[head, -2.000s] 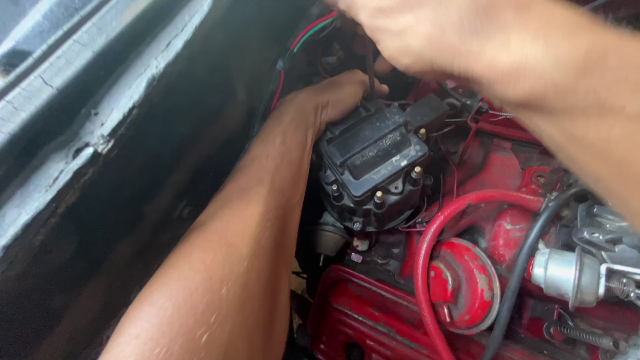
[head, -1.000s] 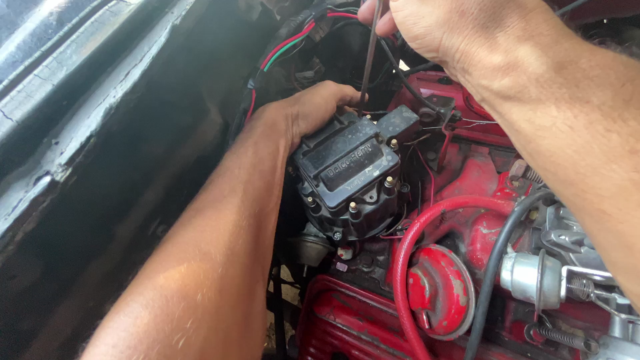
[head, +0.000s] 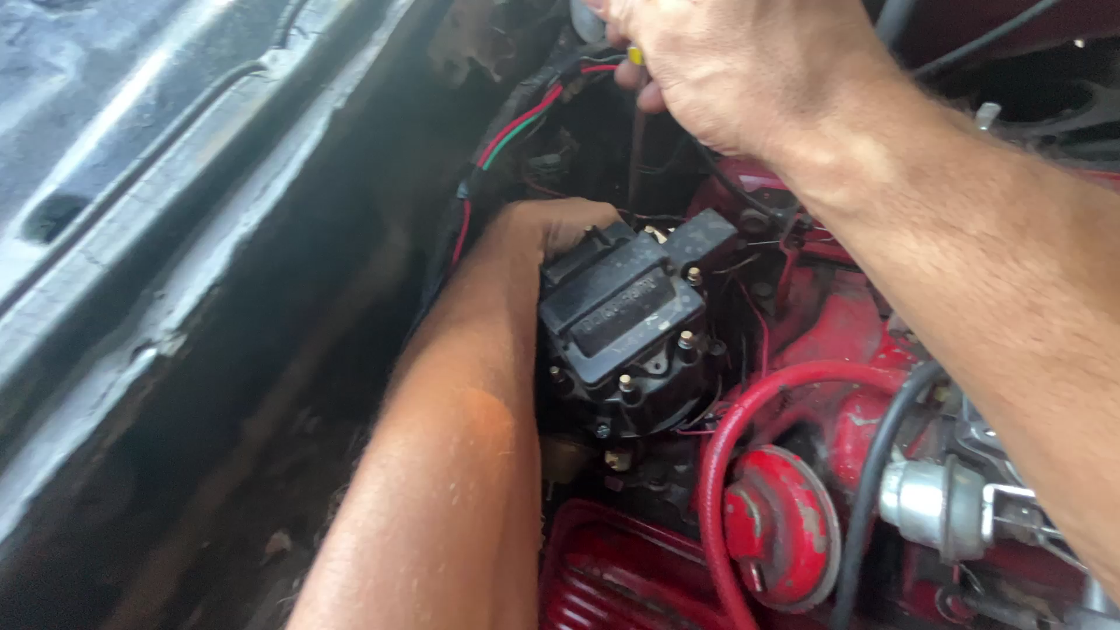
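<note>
A black distributor cap (head: pixel 621 306) with brass-tipped terminals sits in the middle of the engine bay. My left hand (head: pixel 569 223) reaches behind its far left side, and the cap hides most of the fingers. At the top edge my right hand (head: pixel 691 61) is curled around the handle of a tool, of which a grey part (head: pixel 586 22) and a bit of yellow show. A thin dark shaft (head: pixel 637 144) runs down below that hand, toward the area behind the cap. The shaft's lower end is hidden.
A wiring harness with red and green wires (head: pixel 522 122) runs left of the cap. Nearer are a red hose (head: pixel 722 455), a black hose (head: pixel 866 490), a round red canister (head: pixel 779 529), a silver cylinder (head: pixel 932 506) and a red valve cover (head: pixel 621 569). The fender edge (head: pixel 166 337) slopes along the left.
My right hand has shifted up from the cap, and the tool's shaft now stands more upright below it. My left hand has sunk further behind the cap.
</note>
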